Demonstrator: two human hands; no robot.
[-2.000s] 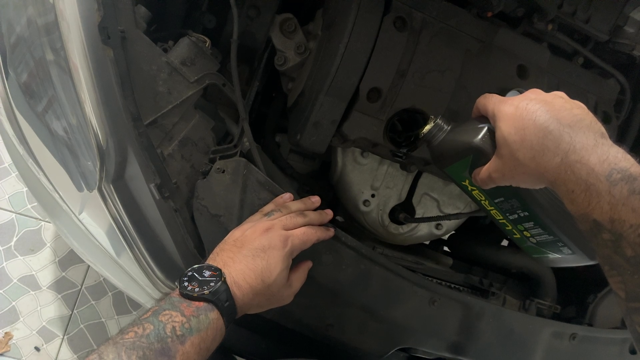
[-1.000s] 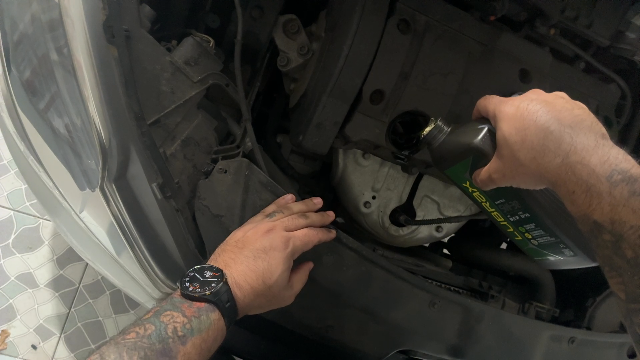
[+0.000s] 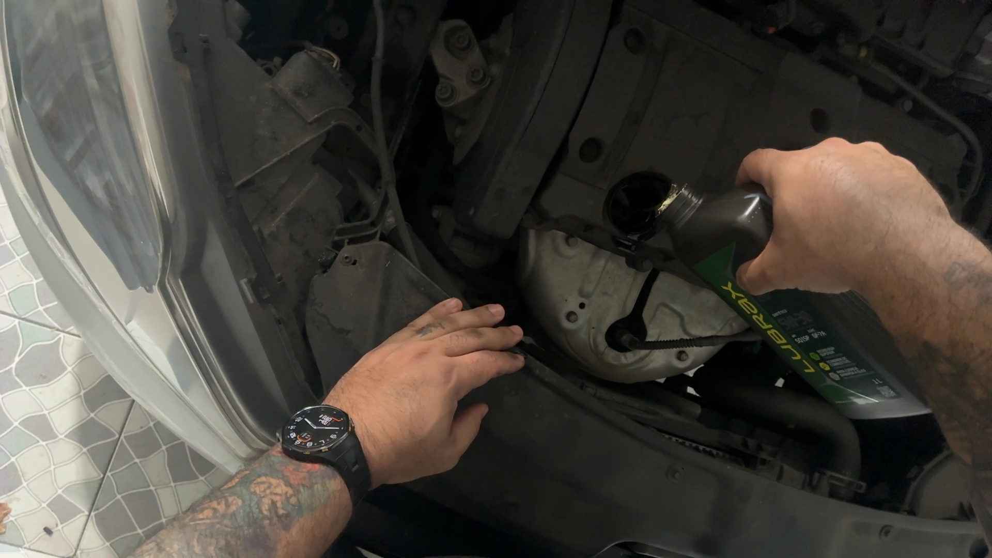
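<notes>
My right hand [image 3: 841, 217] grips a dark plastic Lubrax oil bottle [image 3: 721, 229] with a green label, at the right of the head view. The bottle is tilted, its uncapped neck at the rim of the round oil filler opening [image 3: 639, 201] in the engine; yellowish oil shows at the mouth. Lower left of it, my left hand [image 3: 426, 380] rests palm down, holding nothing, on the black plastic front panel [image 3: 589, 457]. A black watch [image 3: 325, 438] is on the left wrist.
Below the filler opening is a metal heat shield [image 3: 573, 294] with a sensor and its cable [image 3: 690, 341]. The dark engine cover [image 3: 713, 101] spans the top. At the left are the headlight [image 3: 85, 139] and a car body edge; tiled floor [image 3: 70, 434] shows beyond.
</notes>
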